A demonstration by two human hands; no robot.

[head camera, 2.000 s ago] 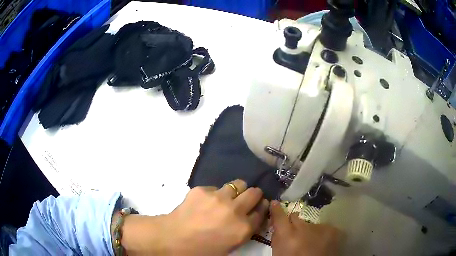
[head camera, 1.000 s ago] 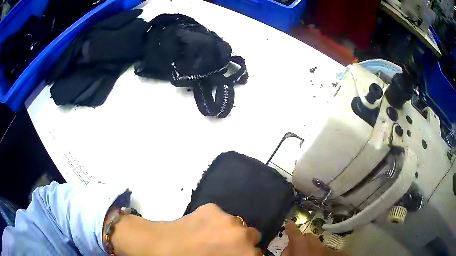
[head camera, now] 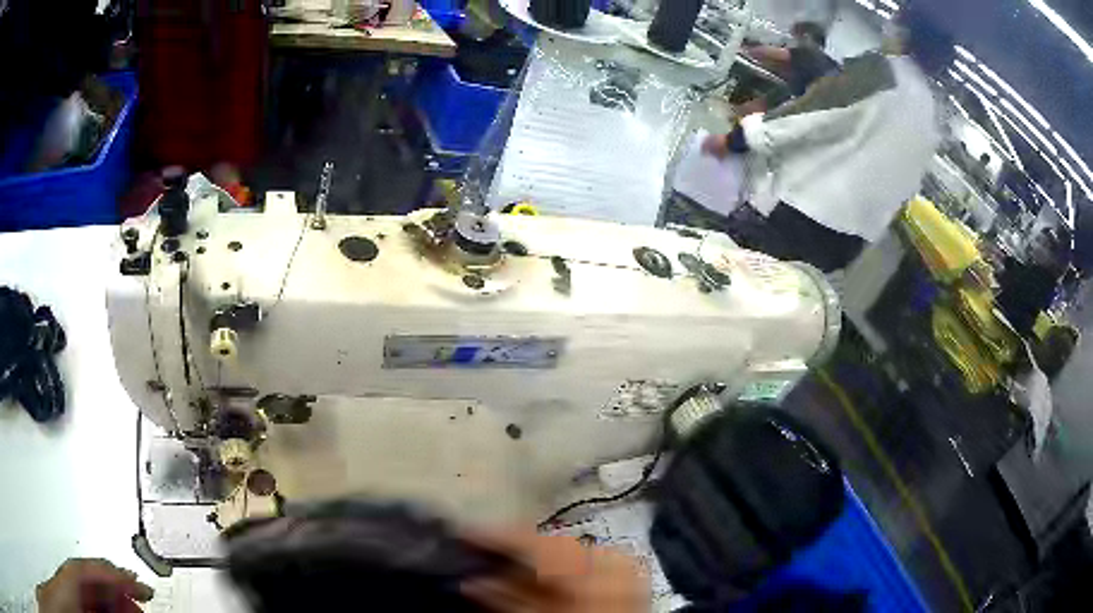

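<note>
The off-white sewing machine (head camera: 479,335) stands across the middle, with its needle area at its left end. My right hand (head camera: 557,577), blurred, is at the bottom centre in front of the machine. It grips a blurred black fabric piece (head camera: 360,560), which extends left below the needle area. My left hand (head camera: 94,589) is at the lower left edge on the white table, partly cut off; its grip is unclear. Black bands (head camera: 36,359) lie on the table at the left edge.
Black pieces (head camera: 749,497) sit at the right, above a blue crate (head camera: 869,551). Another blue crate (head camera: 72,168) is at the upper left. A person in a light top (head camera: 839,150) is beyond the machine. Yellow material (head camera: 959,287) lies at the right.
The view has swung right, showing the whole machine. The black piece has left the needle area and is in my right hand. My hands, together before, are now far apart.
</note>
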